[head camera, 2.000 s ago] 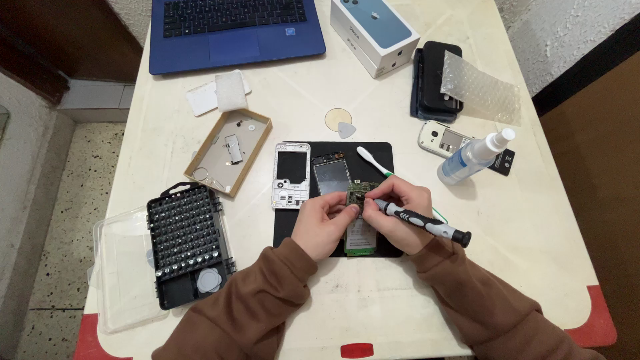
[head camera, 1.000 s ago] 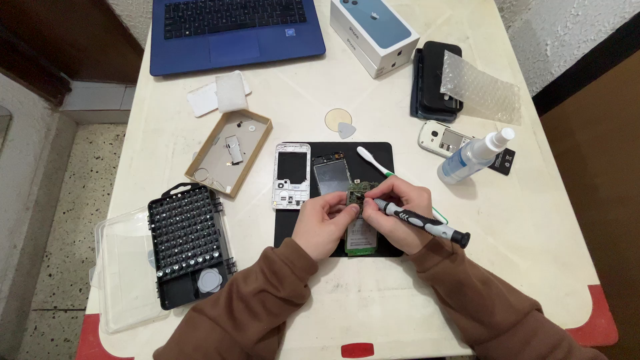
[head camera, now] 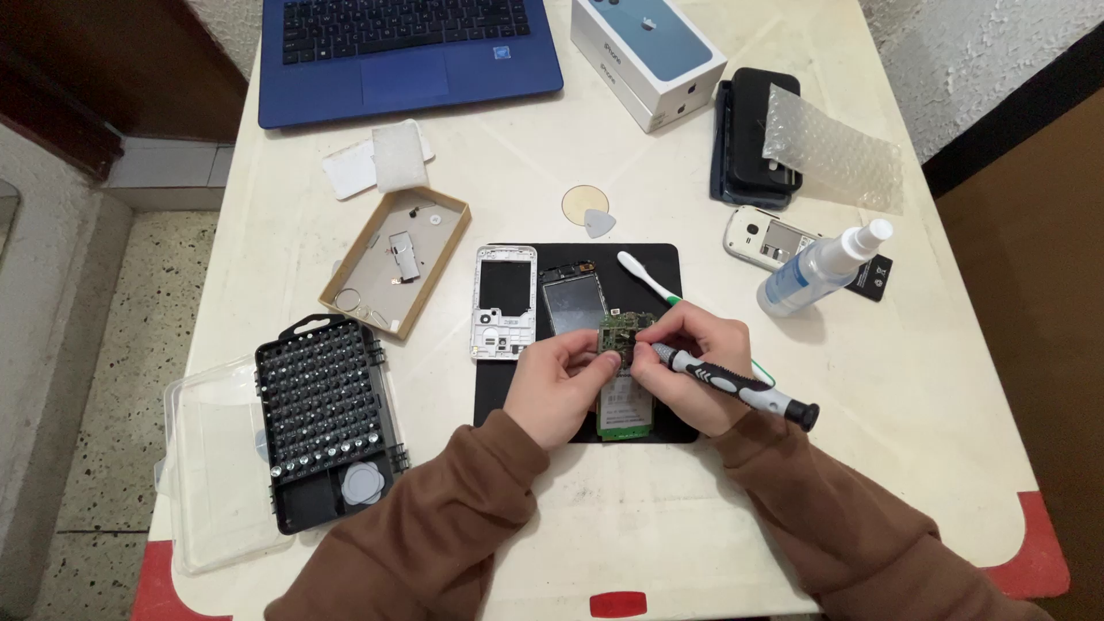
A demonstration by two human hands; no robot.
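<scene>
A green phone circuit board (head camera: 628, 405) stands over the black mat (head camera: 496, 401); my left hand (head camera: 562, 379) grips its left edge. My right hand (head camera: 703, 362) is at the board's upper right, fingertips pinched on its parts; whether they hold a small piece is hidden. Across that same hand lies a grey and black screwdriver (head camera: 733, 384), its handle pointing down to the right. A white phone frame (head camera: 504, 302) and a phone display panel (head camera: 575, 302) lie on the mat beyond my left hand. The white and green toothbrush (head camera: 645, 276) passes partly behind my right hand.
An open bit case (head camera: 323, 414) and a cardboard tray (head camera: 448, 259) of small parts are on the left. Behind are a blue laptop (head camera: 410, 65) and phone boxes (head camera: 647, 60). At right stand a spray bottle (head camera: 815, 272), a white phone body (head camera: 742, 241) and black phone cases (head camera: 759, 129).
</scene>
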